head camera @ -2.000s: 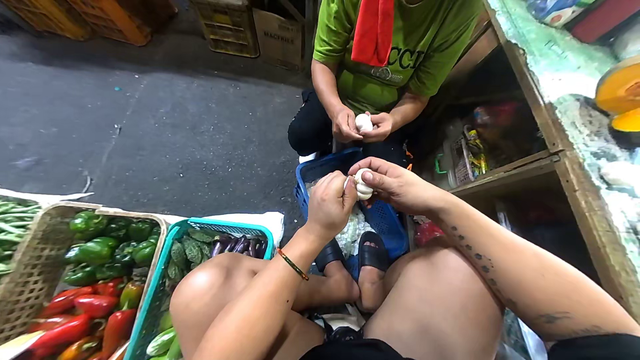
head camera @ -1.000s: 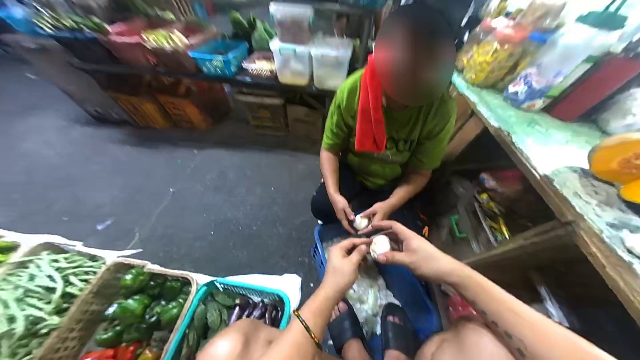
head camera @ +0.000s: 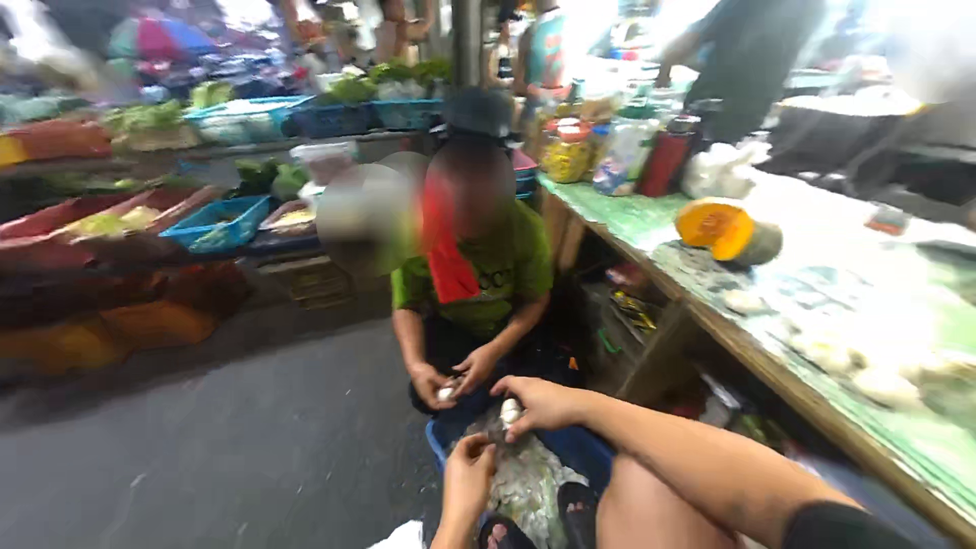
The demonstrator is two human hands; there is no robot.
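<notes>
My right hand [head camera: 537, 408] holds a white garlic bulb [head camera: 511, 412] between thumb and fingers, above a blue plastic crate [head camera: 436, 446]. Just left of it and lower, my left hand [head camera: 473, 461] has its thumb and fingertips close together; whether a bit of skin is between them cannot be told. Pale peelings [head camera: 530, 480] lie in the crate below. Across from me a seated person in a green shirt holds another white bulb [head camera: 446, 393] in both hands.
At the right runs a green-topped wooden counter [head camera: 686, 297] with a cut squash [head camera: 728, 230], jars and white bulbs [head camera: 884, 385]. Vegetable trays [head camera: 221, 221] stand at the back left. My sandalled feet [head camera: 576, 507] are beside the peelings.
The view has swung up and to the right. My hands, together at the bulb before, are now apart, with the bulb in my right hand.
</notes>
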